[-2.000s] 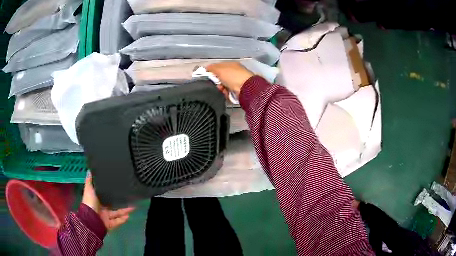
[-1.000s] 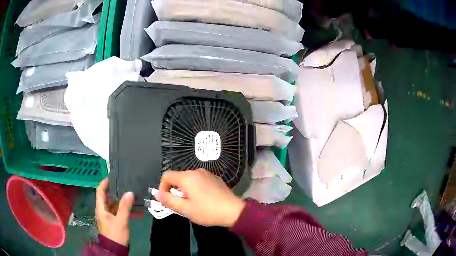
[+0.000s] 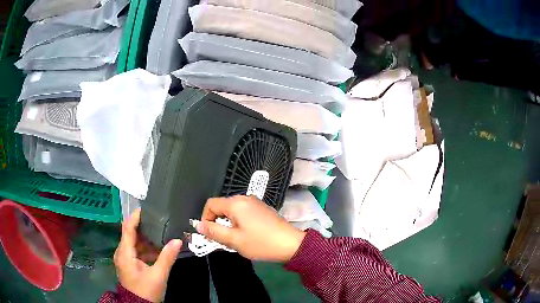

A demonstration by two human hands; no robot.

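A dark grey laptop cooling pad (image 3: 198, 148) is tilted above the bagged units, its round grille and pale centre label facing me. My left hand (image 3: 145, 254) holds its lower left corner, thumb near the bottom edge. My right hand (image 3: 251, 228) pinches a coiled white USB cable (image 3: 204, 244) at the pad's lower edge, with the metal plug end showing at the fingertips. An empty frosted plastic sleeve bag (image 3: 121, 124) lies behind the pad's left side. The pad hides part of the bagged units.
Bagged fan units (image 3: 266, 80) stand in rows in green crates; the left green crate (image 3: 65, 201) shows its perforated wall. A red bucket (image 3: 32, 245) is at lower left. A white torn carton (image 3: 391, 160) stands on the green floor at right. Brown cardboard is at the far right edge.
The right hand has come down from the pad's upper right corner to its lower edge with the cable. The pad has shifted right and now tilts, showing its left side edge.
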